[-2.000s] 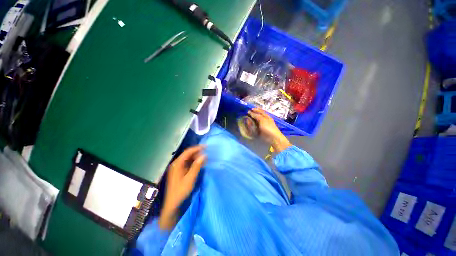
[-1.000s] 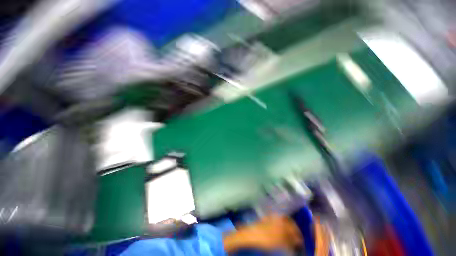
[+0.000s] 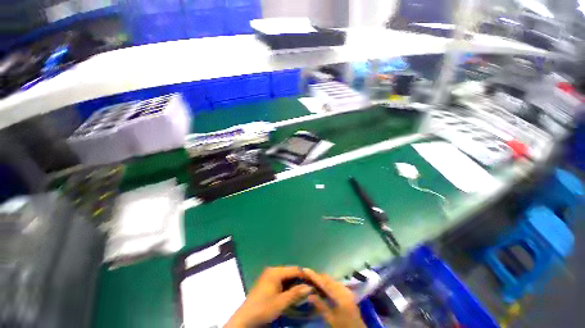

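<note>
My left hand [image 3: 272, 296] and my right hand [image 3: 335, 301] are together at the bench's front edge. Their fingers curl around a small dark, rounded thing, seemingly a tape roll [image 3: 296, 282], mostly hidden by the fingers. A black housing [image 3: 240, 268] with a large white panel lies on the green bench, left of my hands. Tweezers [image 3: 343, 220] and a black electric screwdriver [image 3: 370, 204] lie beyond my hands to the right.
A blue bin [image 3: 458, 285] with bagged parts stands at the bench's front edge, right. White bags [image 3: 146, 221] and a black tray of parts [image 3: 231, 174] lie left and behind. A white plug with cord [image 3: 406, 170] lies far right. A white shelf [image 3: 211, 61] crosses above; blue stools stand right.
The view has swung up and over the bench. My right hand has come from beside the blue bin to meet my left hand, still with the roll.
</note>
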